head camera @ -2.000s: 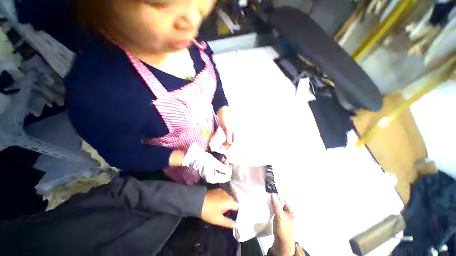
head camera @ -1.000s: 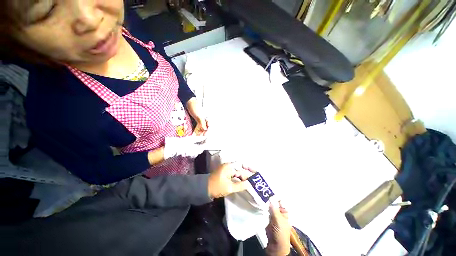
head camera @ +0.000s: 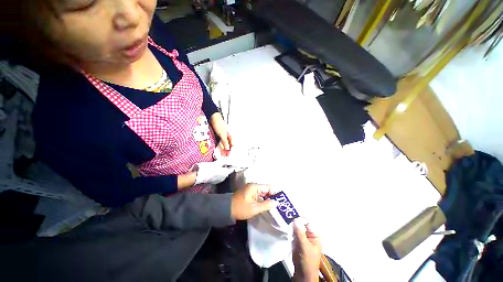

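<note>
A dark navy patch with white letters (head camera: 284,208) is stretched between my two bare hands, over the near edge of the white table (head camera: 353,193). My left hand (head camera: 252,201), at the end of a dark grey sleeve, pinches its upper left end. My right hand (head camera: 307,248) pinches its lower right end. A white cloth piece (head camera: 267,242) hangs below the patch, between my hands; whether it is joined to the patch I cannot tell.
A person in a checked apron (head camera: 171,124) stands at the left, one hand in a white glove (head camera: 212,172). A long dark padded board (head camera: 336,49) is over the table's back. Black cloth (head camera: 343,115) and a brownish block (head camera: 413,232) lie on the table. Dark fabric (head camera: 474,193) is at right.
Two seconds ago the white piece lay flatter and my left hand was on its side; now both hands hold the patch ends. Since one second ago, the patch has barely moved.
</note>
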